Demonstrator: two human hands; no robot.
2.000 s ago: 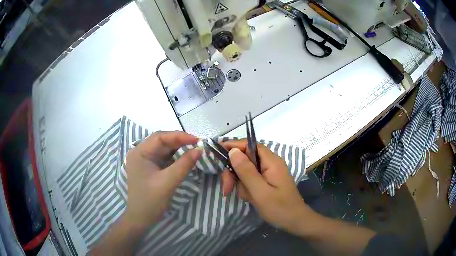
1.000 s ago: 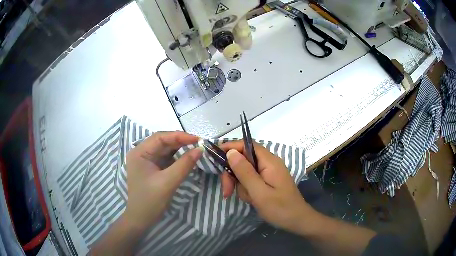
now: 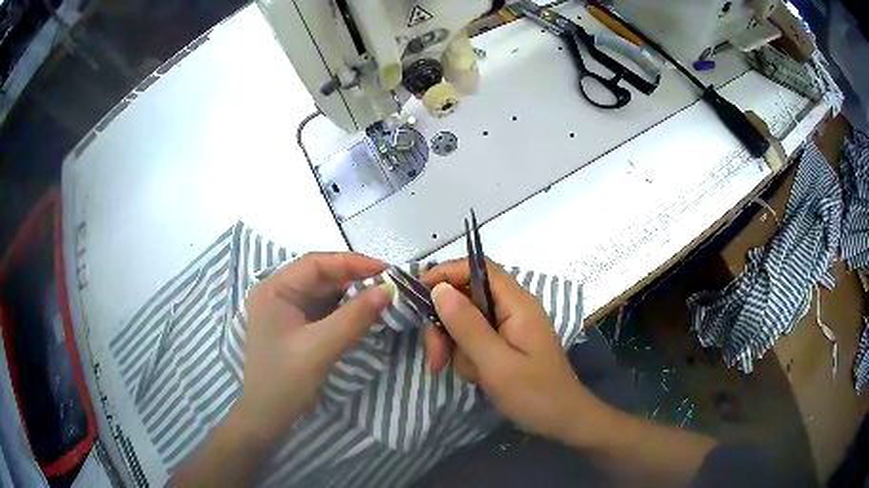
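Observation:
A grey-and-white striped fabric piece (image 3: 400, 400) lies over the table's front edge and my lap. My left hand (image 3: 310, 329) pinches a small fold of it between thumb and fingertips. My right hand (image 3: 505, 348) holds dark thread snips (image 3: 415, 294), their pointed blades at the pinched fold beside my left fingertips. The same hand also holds tweezers (image 3: 479, 262), prongs pointing up and slightly apart. Whether the snips' blades have fabric or thread between them is too small to tell.
The sewing machine head (image 3: 381, 57) stands behind my hands, above the needle plate (image 3: 367, 181). Black-handled shears (image 3: 602, 81) and a long-shafted screwdriver (image 3: 734, 122) lie at the back right. Striped pieces (image 3: 777, 286) are heaped at right. A red-edged frame (image 3: 86, 381) is at left.
The snips' blades looked more closed a second ago and now show slightly apart at the fold. The tweezers have tilted slightly. My left hand keeps its pinch with barely any movement.

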